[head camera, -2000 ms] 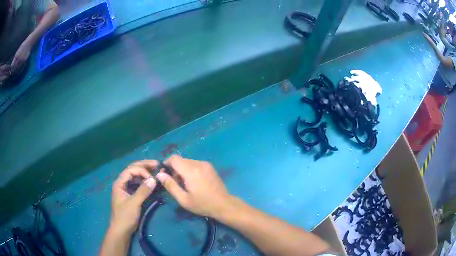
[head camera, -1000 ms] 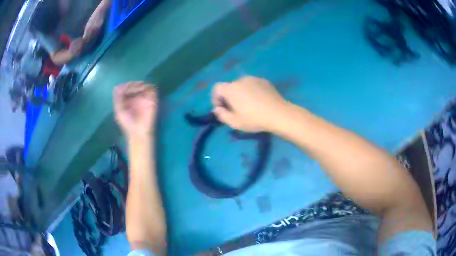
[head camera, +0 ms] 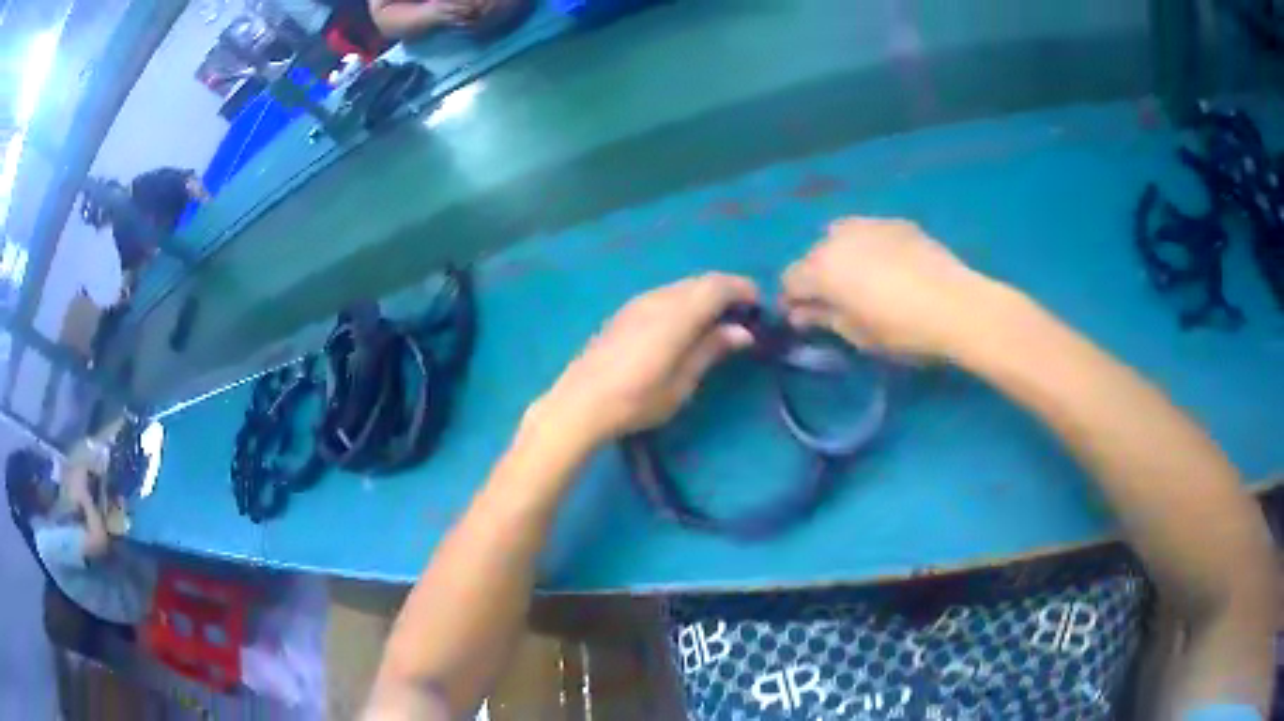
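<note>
A black headband (head camera: 732, 527) forms a large C on the blue-green bench in front of me. A smaller black yoke (head camera: 834, 448) sits at its upper right end, inside and across the band's curve. My left hand (head camera: 669, 345) pinches the headband's end. My right hand (head camera: 880, 289) is closed at the top of the yoke, close to my left fingertips. The join between the parts is blurred and partly hidden by my fingers.
A headband stack (head camera: 380, 387) lies on the bench at left. A yoke pile (head camera: 1246, 176) is at the right edge. The green belt (head camera: 634, 134) runs behind the bench. Other people sit across and at far left. A red crate (head camera: 197, 620) stands lower left.
The view has turned left, showing more of the headband stack. My left hand has come from away over the belt to the headband's end. My right hand stays by the band's top.
</note>
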